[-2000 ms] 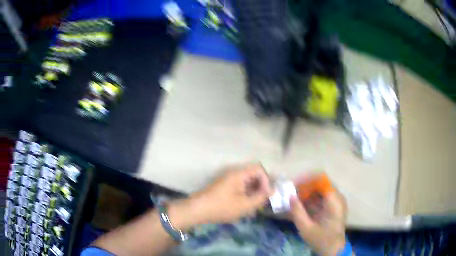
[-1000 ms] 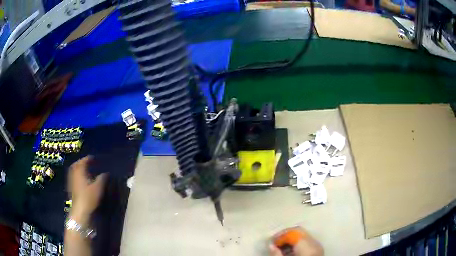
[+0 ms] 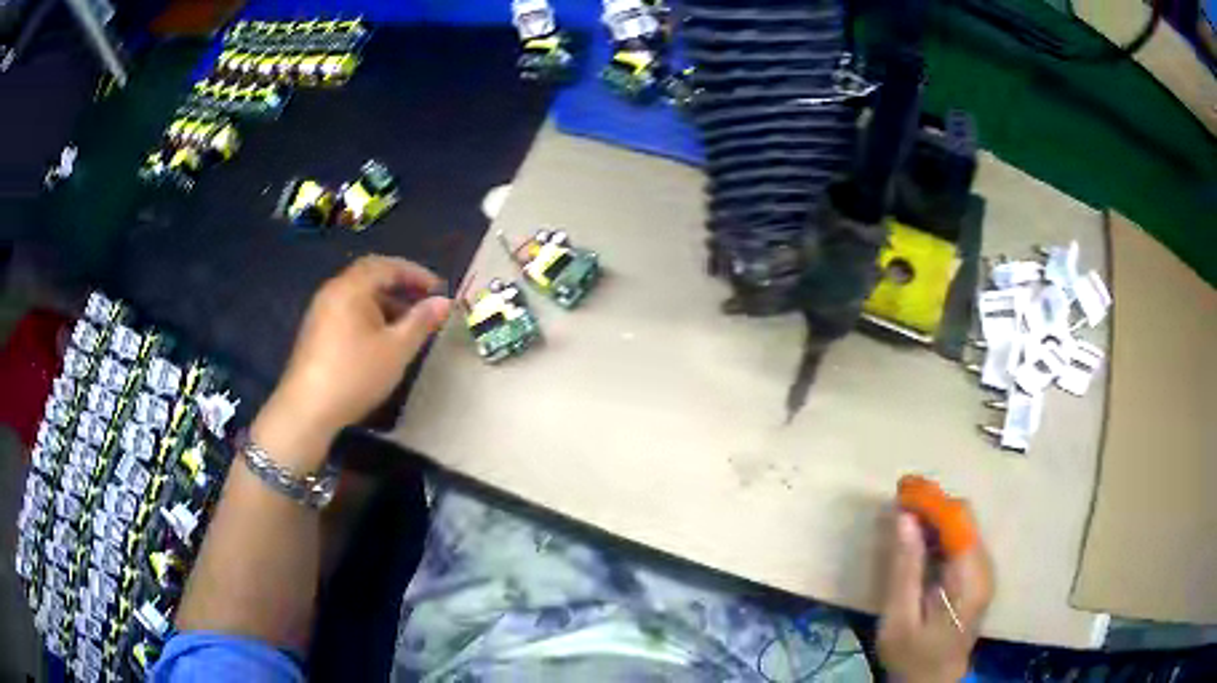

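Two small green-and-yellow circuit boards, one nearer (image 3: 501, 322) and one behind (image 3: 561, 268), lie on the left of the beige board, with thin wires on them. My left hand (image 3: 354, 340) is just left of the nearer board, fingers curled, thumb and index slightly apart, with nothing visible between them. My right hand (image 3: 937, 587) is at the lower right, with an orange finger cot (image 3: 938, 515); its fingers are closed and a short silvery solder wire shows against it. The soldering iron (image 3: 805, 374) points down between the hands, touching nothing.
White plug covers (image 3: 1038, 340) lie in a pile right of the yellow sponge (image 3: 913, 283). A black ribbed hose (image 3: 774, 134) stands behind the iron tip. More boards (image 3: 340, 200) lie on the black mat. A tray of units (image 3: 100, 494) is lower left. Finished units (image 3: 541, 40) lie at the back.
My left hand has moved from the black mat to the beige board's left edge, where two boards now lie. The view has shifted, and my right hand shows more fully.
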